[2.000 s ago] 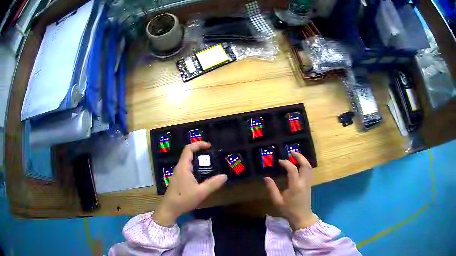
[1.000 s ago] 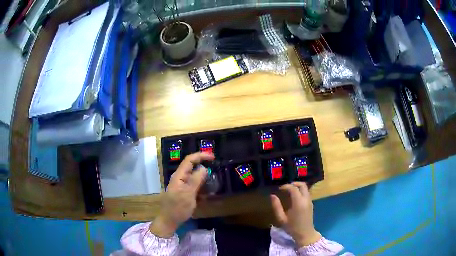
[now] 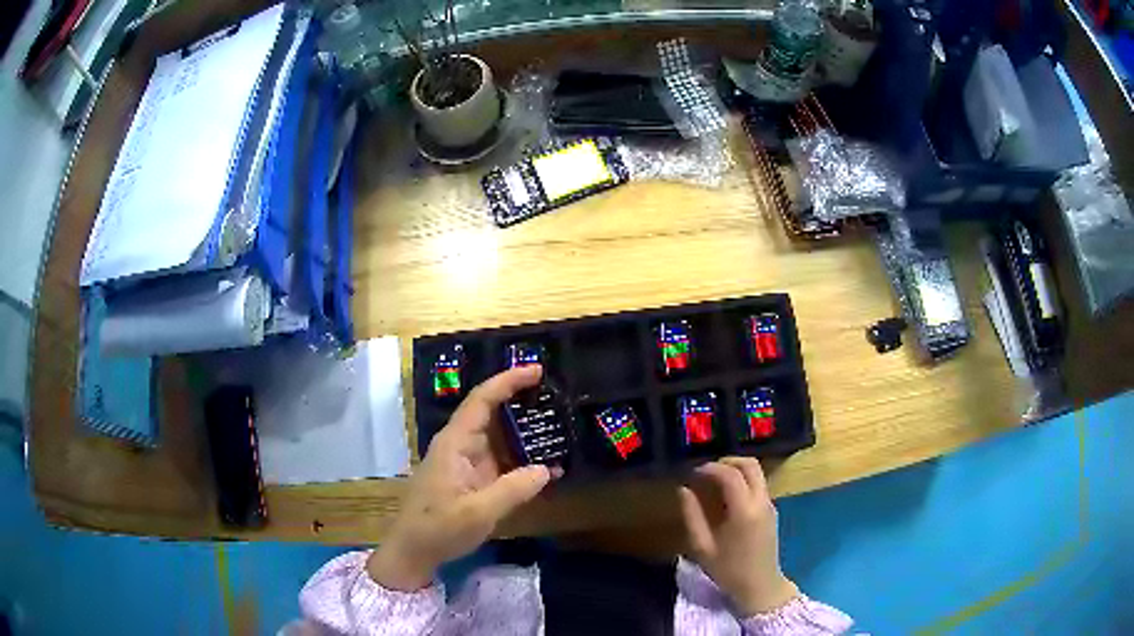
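Observation:
A black foam tray (image 3: 609, 363) with two rows of pockets lies along the desk's front edge. My left hand (image 3: 466, 478) holds one small smartwatch unit (image 3: 539, 426) between thumb and index finger over the front row; its dark screen shows lines of white text. Several other units, such as one at the right rear (image 3: 764, 338), sit in pockets with red, green and blue screens. One rear-row pocket is empty. The front left pocket is mostly hidden by my left hand. My right hand (image 3: 734, 522) is empty, fingers curled and apart, at the tray's front edge.
A dark phone (image 3: 235, 454) and a white paper (image 3: 330, 416) lie left of the tray. Blue folders (image 3: 326, 211) stand left. An opened circuit assembly (image 3: 556, 178) and plant pot (image 3: 456, 109) are behind. A bagged device (image 3: 926, 292) and small black part (image 3: 885, 333) lie right.
The unit at my left hand went from a white square on its screen to lines of text. My right hand has drawn back from the front right units. The view has shifted.

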